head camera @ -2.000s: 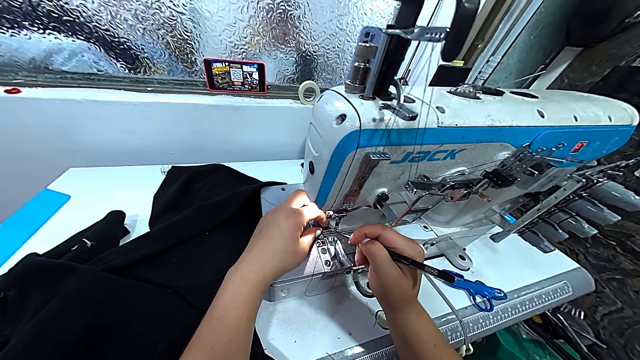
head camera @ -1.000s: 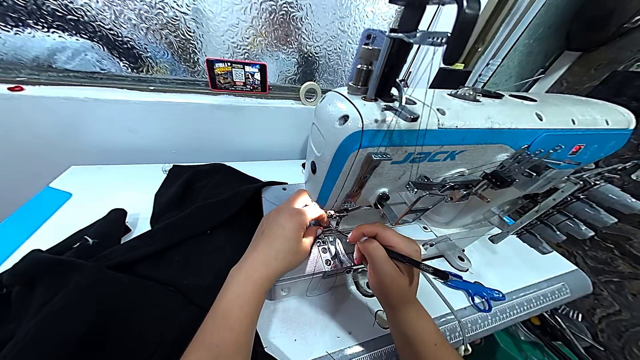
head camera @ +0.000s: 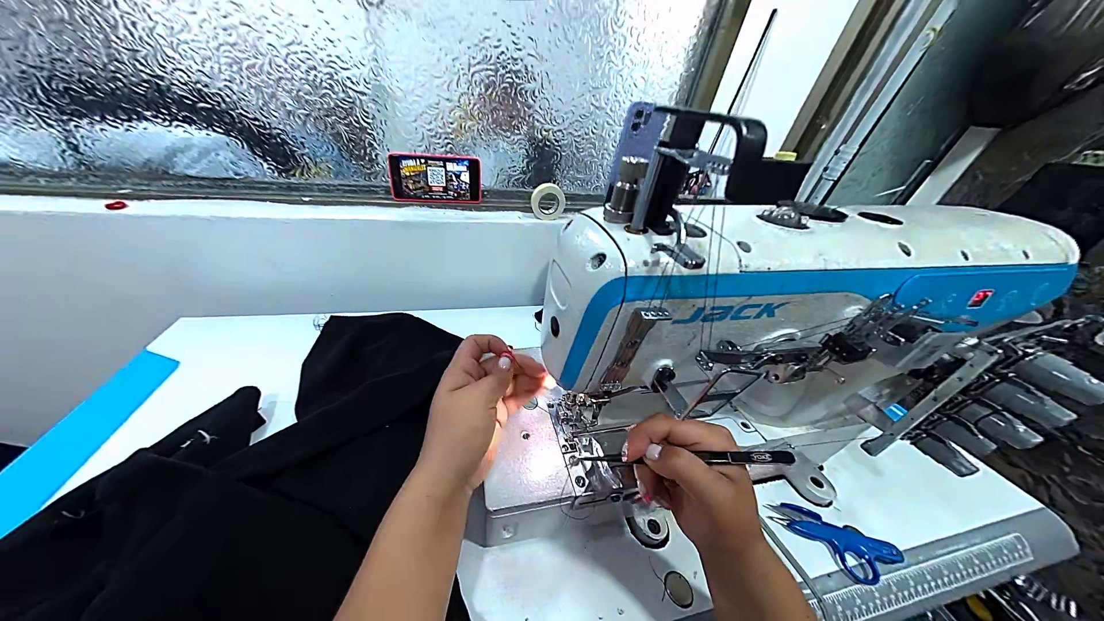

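Black tweezers point(head camera: 750, 458) are held in my right hand point(head camera: 694, 474), their tips pointing left over the needle plate point(head camera: 591, 461) of a white and blue Jack sewing machine point(head camera: 776, 246). Just left of the needle area, my left hand point(head camera: 474, 401) is raised with thumb and fingers pinched together. A tiny red spot shows at those fingertips; whether something is held there cannot be told. Several threads point(head camera: 711, 276) run down the machine's front. Black fabric point(head camera: 259, 509) lies on the white table, left of and partly behind my left forearm.
Blue thread snips point(head camera: 849, 543) lie right of my right wrist, near a ruler strip point(head camera: 931, 578) on the table edge. A phone in a red case point(head camera: 435, 178) and a tape roll point(head camera: 548, 202) stand on the windowsill. A second phone point(head camera: 638, 134) is behind the thread post.
My left hand has moved up and left, away from the needle area. The tweezers in my right hand have turned from slanting to nearly level.
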